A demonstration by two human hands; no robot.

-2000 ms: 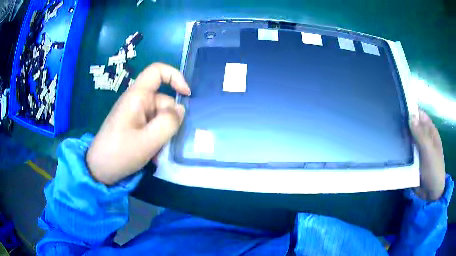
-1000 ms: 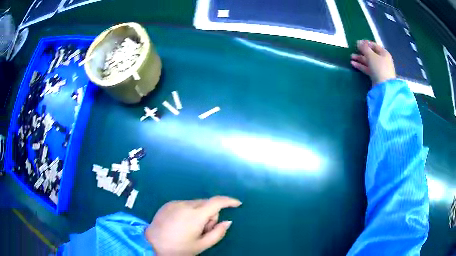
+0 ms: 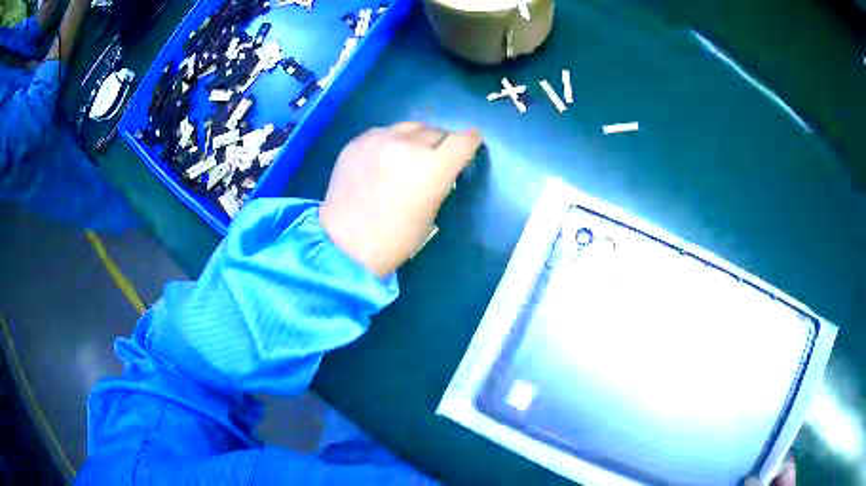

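A tablet back cover [image 3: 655, 342] with a white border lies slanted in front of me, glaring white. Its camera openings are at the upper left, and a small white label shows near the lower left. My left hand [image 3: 404, 195] is palm down over the loose parts pile, fingertips bent together. Strip edges show beside the hand; the rest of the pile is hidden, and I cannot tell whether the fingers hold a part. My right hand [image 3: 782, 474] is mostly cut off at the bottom right, its fingertips gripping the cover's near corner.
A blue parts tray [image 3: 328, 109] full of black and white strips is at the upper left. A tan waste pot [image 3: 489, 33] is cut off at the top. Several cream liners [image 3: 620, 127] lie near it. Another person's blue sleeve [image 3: 38, 123] shows at the far left.
A back cover now lies in front of me, where bare mat showed. My left hand has moved over the loose pile. My right hand has come back from the far covers; the view has turned.
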